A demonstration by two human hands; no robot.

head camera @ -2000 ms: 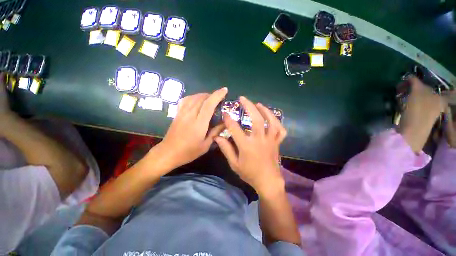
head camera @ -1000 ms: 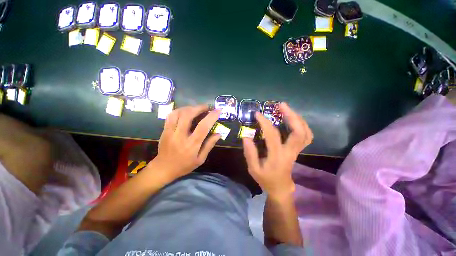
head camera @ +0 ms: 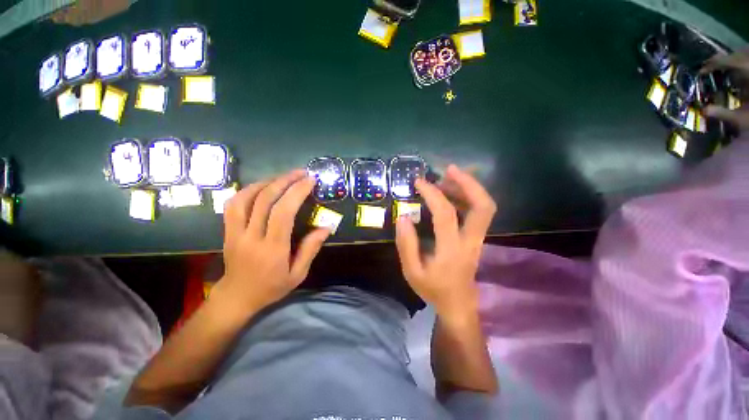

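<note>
Three watch modules stand side by side in front of me: a left one [head camera: 328, 177], a middle one [head camera: 369, 178] and a right one [head camera: 407, 175]. Each shows a dark screen with small icons, and a silver-white battery with a yellow edge [head camera: 371, 216] lies below each. My left hand [head camera: 267, 238] is beside the left module, fingertips at its left edge, thumb near its battery. My right hand [head camera: 450, 238] has a fingertip at the lower part of the right module, its other fingers apart. Neither hand grips anything.
White-screen modules lie in two rows at left [head camera: 148, 54], [head camera: 166, 162]. A module with a reddish dial [head camera: 434, 61] and several batteries lie at the upper right. More modules and a person's hand [head camera: 723, 90] are at far right, near a pink sleeve [head camera: 673, 246].
The three modules now all show icon screens instead of mixed screens. My hands have drawn back from over them since two seconds ago. The whole view has shifted, and bench items appear further left.
</note>
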